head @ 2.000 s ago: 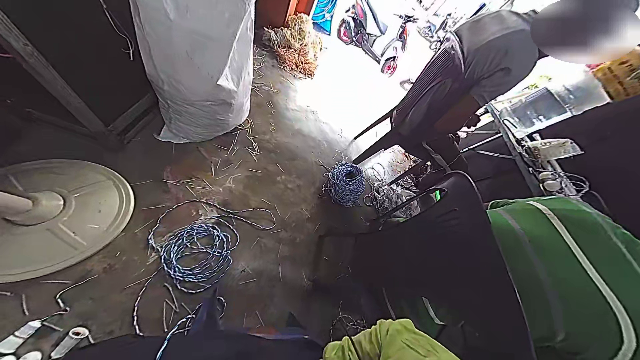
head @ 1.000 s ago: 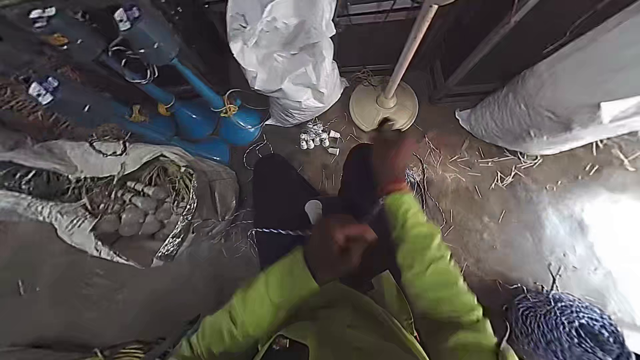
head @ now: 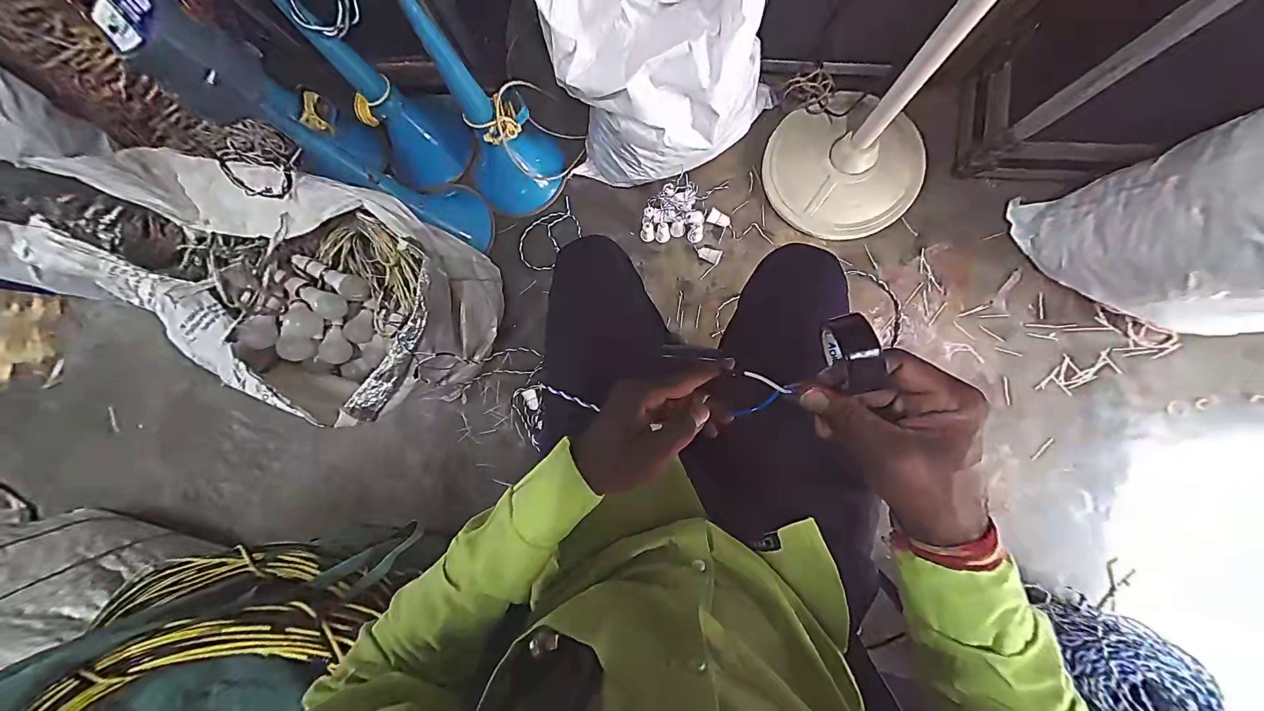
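Above my lap, my left hand pinches a blue-and-white twisted electrical wire, whose strands spread into a white one and a blue one between my hands. My right hand grips the other side of these strands at the fingertips and also holds a roll of black tape, its white core facing left. A thin dark object lies along the top of my left fingers; I cannot tell what it is. On the floor beyond my knees sits a cluster of small white bulb holders with wires.
An open sack of light bulbs stands left, near blue metal stands. Ahead are a white sack and a round stand base. Yellow-and-black cable coils lie lower left, a blue-white wire coil lower right.
The view has swung from the doorway side to my lap. A second ago my right hand was raised farther forward, blurred; now it is lower, close to my left hand, with the tape roll plainly visible.
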